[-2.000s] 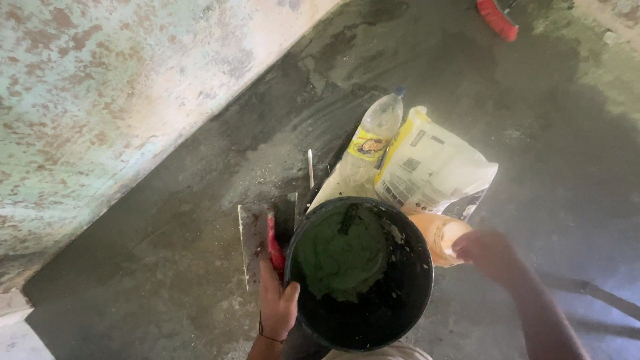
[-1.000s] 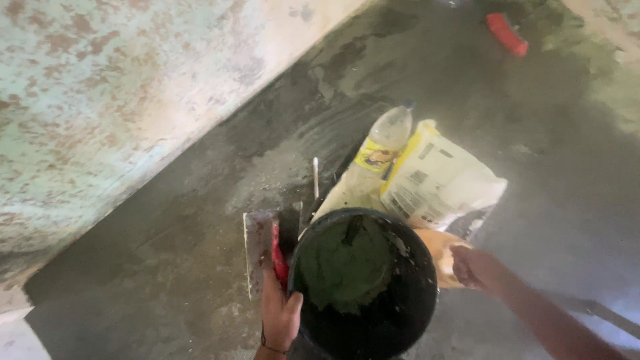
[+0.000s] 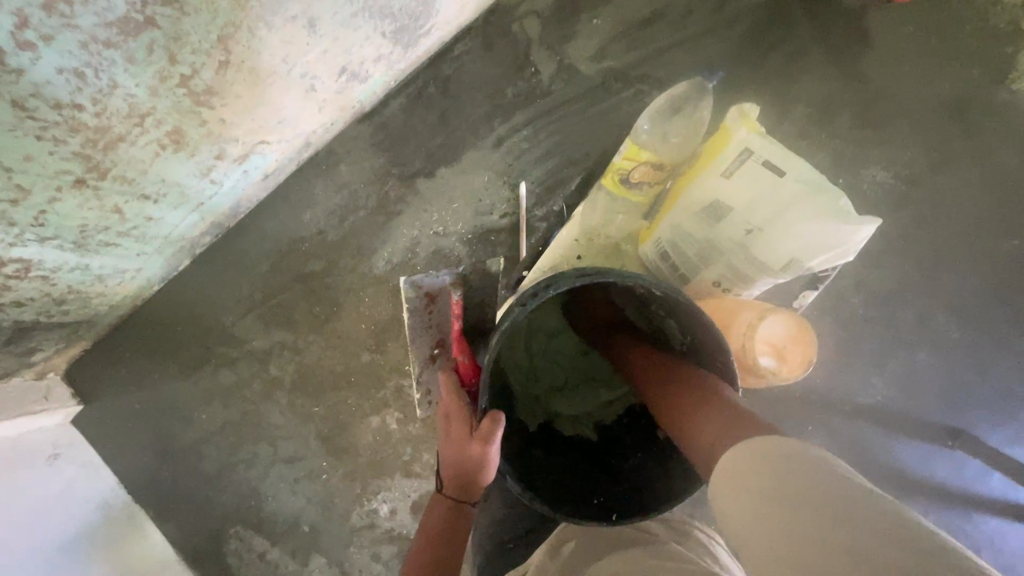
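Observation:
My left hand (image 3: 470,444) grips the rim of a black plastic bucket (image 3: 612,492), its thumb on the near edge and its fingers outside. Greenish-grey wet paste (image 3: 560,376) lies inside the bucket. Deep in the bucket is my right hand (image 3: 596,316), dark and partly lost in shadow at the paste's upper edge; its fingers cannot be made out. Just left of the bucket a steel plastering trowel (image 3: 430,328) with a red handle (image 3: 462,344) lies on the floor, close to my left fingers. An orange plastic container (image 3: 768,344) touches the bucket's right side.
Beyond the bucket lie a clear plastic bottle (image 3: 672,128) with a yellow label and a white and yellow bag (image 3: 752,208) bearing print. A thin white stick (image 3: 522,220) is on the concrete floor (image 3: 304,360). A patchy plastered wall (image 3: 160,144) rises at the left.
My right hand has moved left from the orange container into the bucket. My left hand stays at the bucket's left rim. The view has come nearer.

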